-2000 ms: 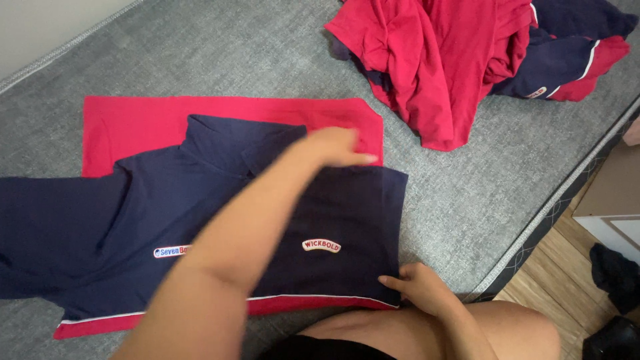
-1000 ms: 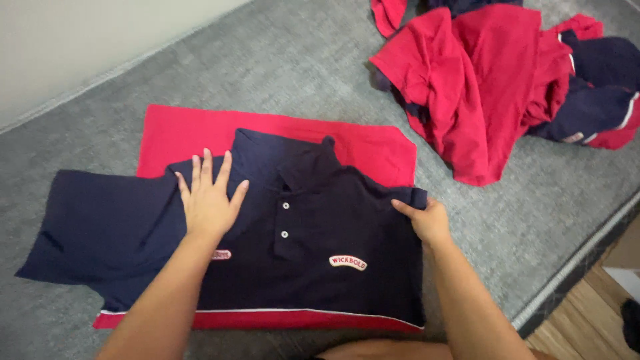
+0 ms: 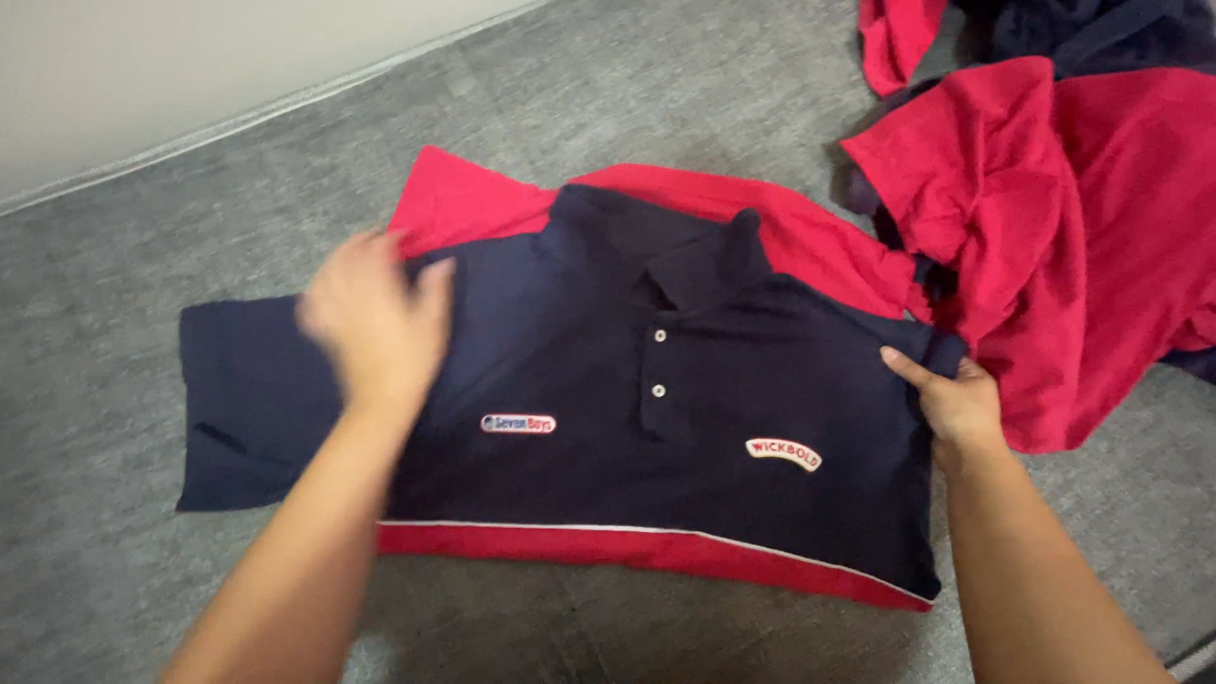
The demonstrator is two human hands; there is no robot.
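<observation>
A navy and red polo shirt (image 3: 570, 361) lies front up, with its collar toward the top, two white buttons and two small patches that bear writing. Part of its red cloth is folded behind and shows above the shoulders and along the bottom edge. At the left the navy sleeve (image 3: 247, 399) lies spread out. My left hand (image 3: 375, 313), blurred, is over the shirt's left shoulder with thumb and fingers apart, holding nothing. My right hand (image 3: 950, 399) pinches the folded navy edge at the right shoulder between thumb and fingers.
A crumpled pile of red and navy garments (image 3: 1073, 237) lies at the upper right, against or close to the shirt's right shoulder. Everything rests on a grey fabric surface (image 3: 722, 85), with a piped edge along the pale wall (image 3: 190, 76) at the upper left.
The red cloth behind the collar, flat and straight-edged a second ago, is now skewed and rumpled. My left hand has lifted off the navy cloth. My right hand still holds the right shoulder edge.
</observation>
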